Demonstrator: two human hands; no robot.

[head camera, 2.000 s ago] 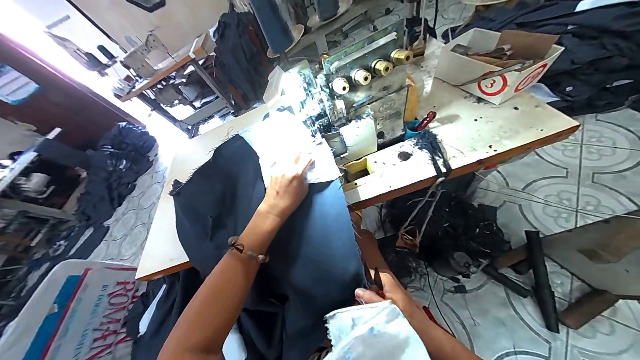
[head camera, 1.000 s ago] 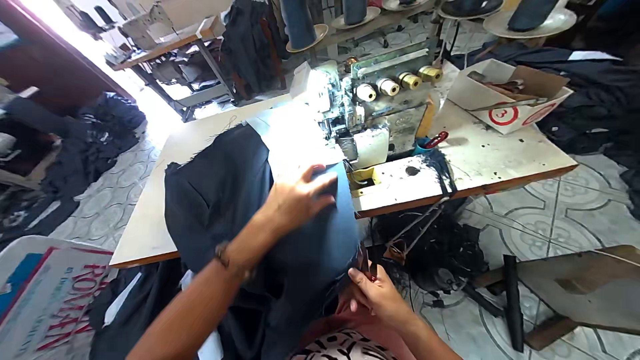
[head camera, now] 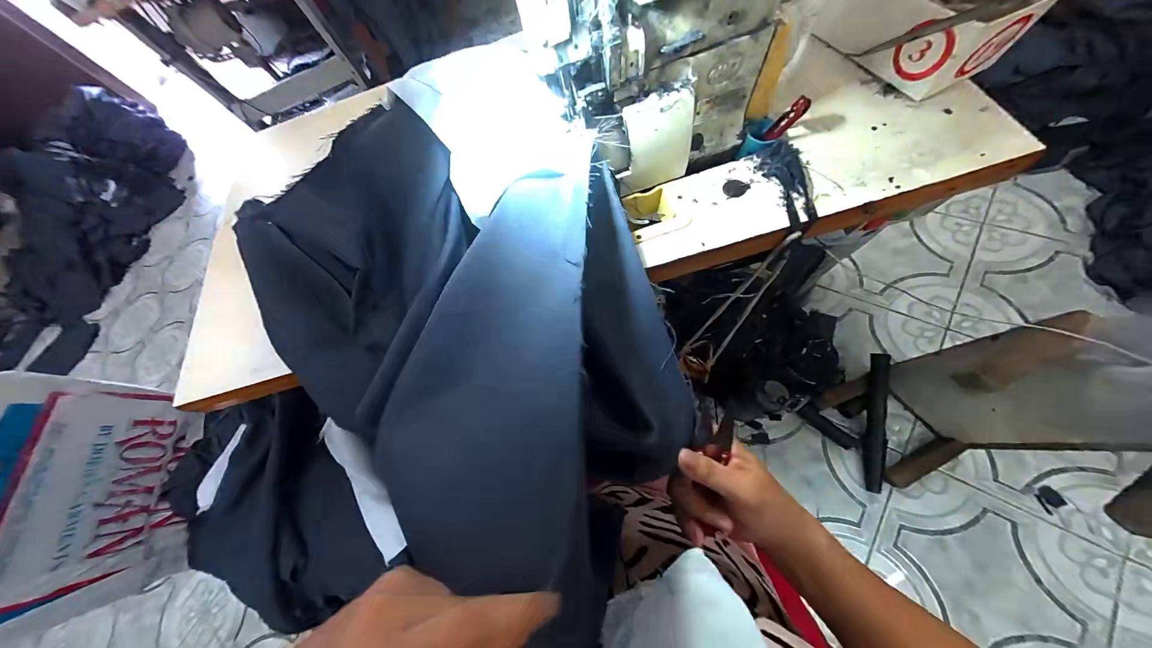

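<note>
Dark navy fabric (head camera: 495,360) with frayed edges hangs from the sewing machine table over the lap. The serger sewing machine (head camera: 666,99) stands at the top, brightly lit, with the fabric's far edge beside its needle area. My left hand (head camera: 432,612), blurred, lies over the lower part of the fabric at the bottom edge; whether its fingers grip the cloth is not clear. My right hand (head camera: 720,490) is closed on small dark-red-handled scissors (head camera: 720,441), right of the fabric's edge. White cloth (head camera: 688,603) lies below that hand.
The wooden tabletop (head camera: 909,153) carries a cardboard box (head camera: 945,54) and a blue cup (head camera: 760,135) with a red-handled tool. Dark scraps (head camera: 765,342) hang and lie under the table. A wooden stool (head camera: 1017,387) stands right; a printed sack (head camera: 99,504) and dark cloth heaps lie left.
My left hand has moved from the fabric near the machine down to the bottom edge. The fabric now shows a raised fold along its right side. The view has moved closer to the table.
</note>
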